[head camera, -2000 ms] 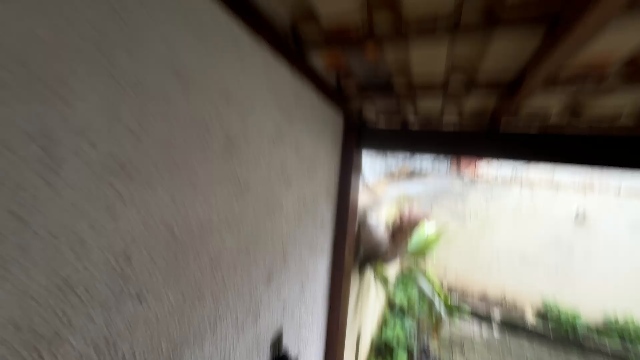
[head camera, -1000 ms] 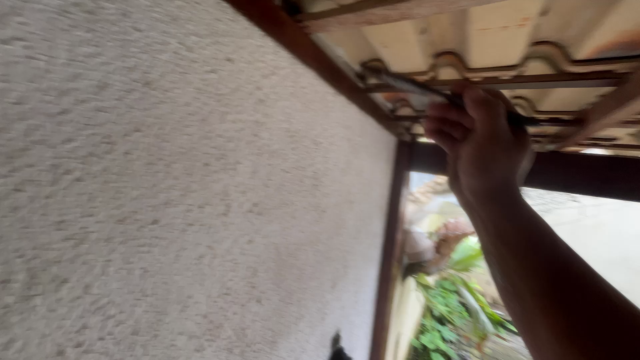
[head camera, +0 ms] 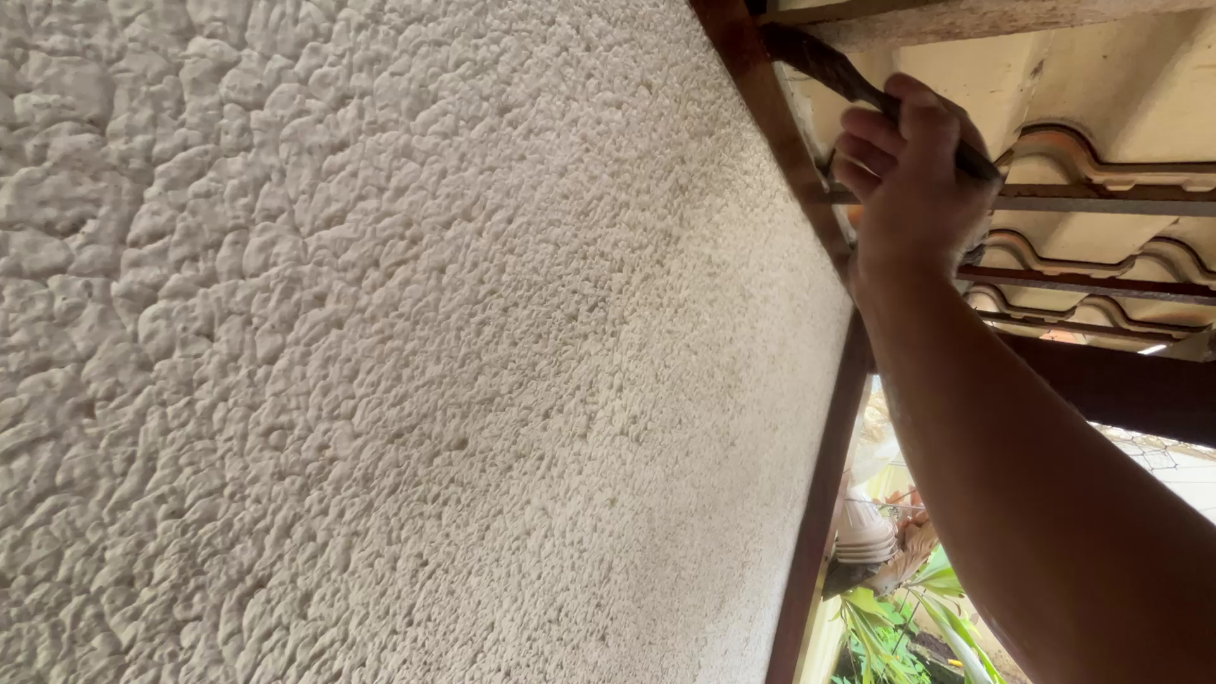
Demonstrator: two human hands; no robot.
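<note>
My right hand (head camera: 912, 176) is raised at the upper right, its fingers closed around the handle of a dark paintbrush (head camera: 845, 76). The brush's head end meets the dark brown wooden trim (head camera: 760, 104) that runs along the top of the textured white wall (head camera: 427, 332), close to a wooden rafter (head camera: 950, 21). Whether the bristles press on the trim or on the rafter's end I cannot tell. My left hand is out of view.
Clay roof tiles (head camera: 1073, 152) rest on thin battens above my hand. A dark beam (head camera: 1111, 380) crosses behind my forearm. A brown vertical post (head camera: 822, 513) edges the wall, with green plants (head camera: 883, 627) beyond it.
My right hand, out of view two seconds ago, is raised with the brush in both later frames. The brush's head is now nearer the rafter at the wall's top. The view has shifted.
</note>
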